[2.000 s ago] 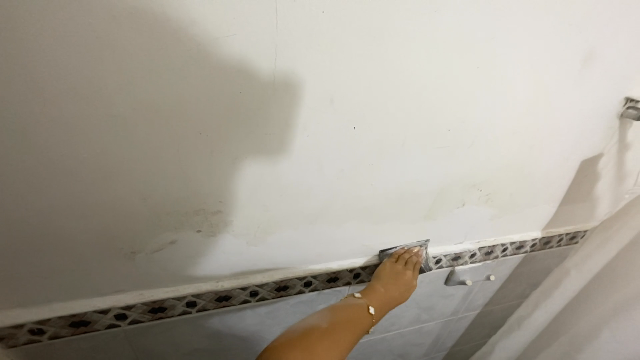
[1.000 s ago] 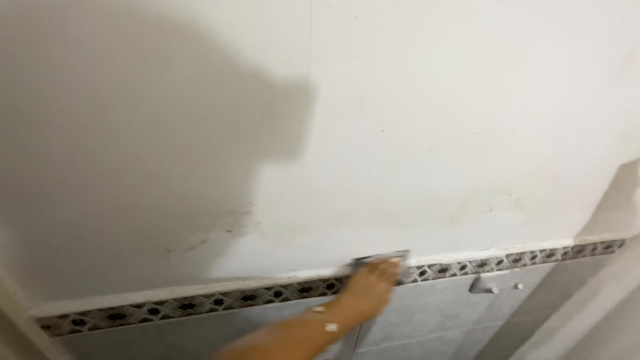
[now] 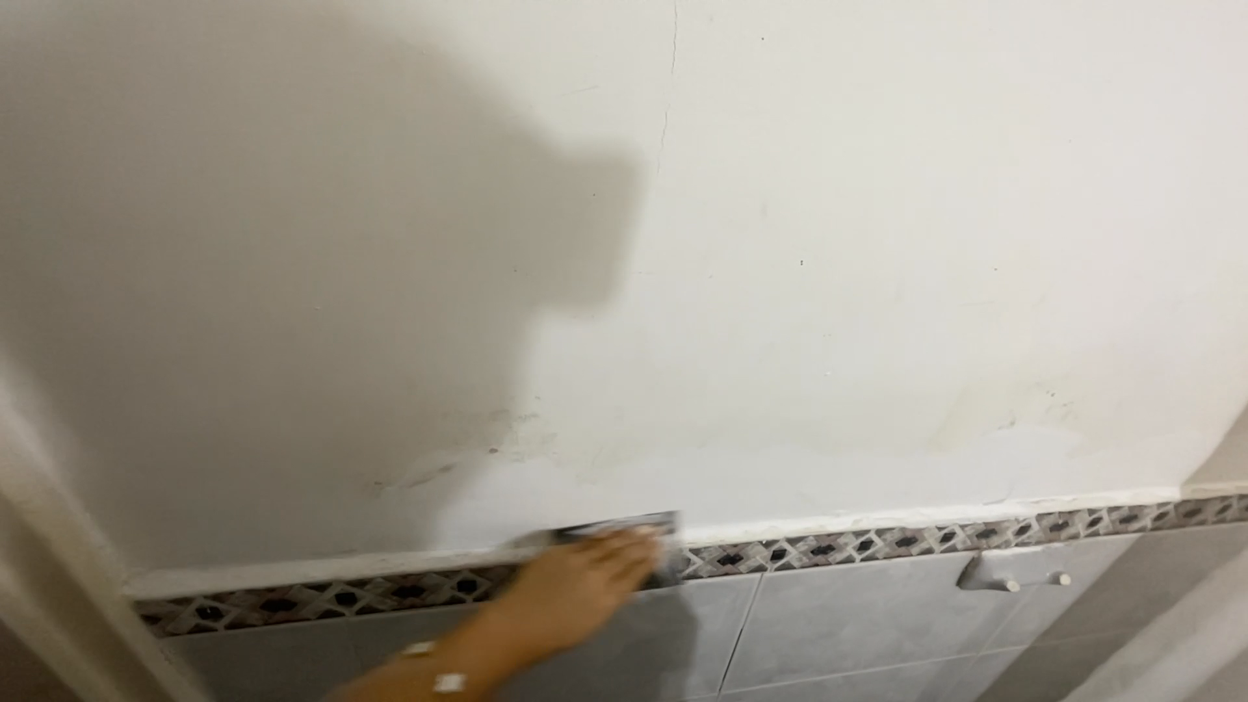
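Note:
My left hand [image 3: 590, 580], with a bracelet at the wrist, grips a thin, flat, dark-edged rectangular piece [image 3: 624, 525]. Blur leaves unclear whether this is a scraper blade or an abrasive sheet. It lies against the lower edge of the white wall [image 3: 829, 322], just above the patterned border tiles [image 3: 868, 546]. Smooth whiter patches and brownish marks show low on the wall. My forearm reaches up from the bottom left of centre. My right hand is out of view.
Grey wall tiles [image 3: 858, 614] run below the border. A small fixture with two pegs [image 3: 1014, 575] projects from them on the right. A pale upright edge [image 3: 58, 526] stands at the left. A large shadow covers the upper left wall, and a thin crack marks the top.
My left hand has moved leftward along the border with the flat piece in its grip. The view has shifted somewhat.

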